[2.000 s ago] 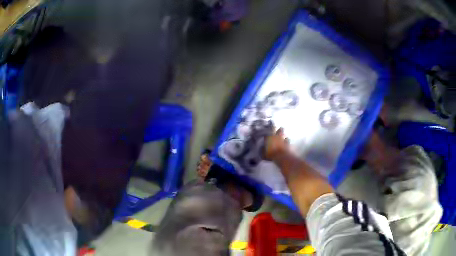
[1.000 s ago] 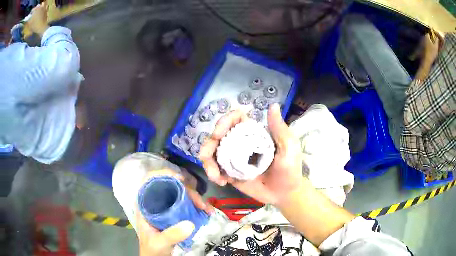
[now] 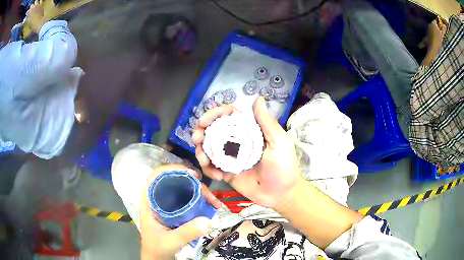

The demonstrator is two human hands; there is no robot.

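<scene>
My left hand (image 3: 157,228) holds a blue cylindrical body (image 3: 178,216) over my lap, its dark open end facing up. My right hand (image 3: 272,167) holds a white round end piece (image 3: 216,134) with a knobbly rim and a dark square centre hole, palm up with the fingers around its far side. The end piece is above and to the right of the cylinder, apart from it. A shallow blue tray (image 3: 199,95) with a white lining lies on the floor beyond my hands, with several round end pieces (image 3: 228,95) scattered in it. My right hand hides its near part.
A person in a light blue shirt (image 3: 35,96) is at the left. A person in a checked shirt (image 3: 440,101) is at the right. Blue stools (image 3: 379,127) stand on both sides, and a red stool (image 3: 56,228) is at the lower left. Yellow-black tape (image 3: 407,199) crosses the floor.
Two seconds ago my right hand was reaching into the tray; since then it has lifted the end piece over my lap. In the last second the end piece moved slightly left, nearer the cylinder.
</scene>
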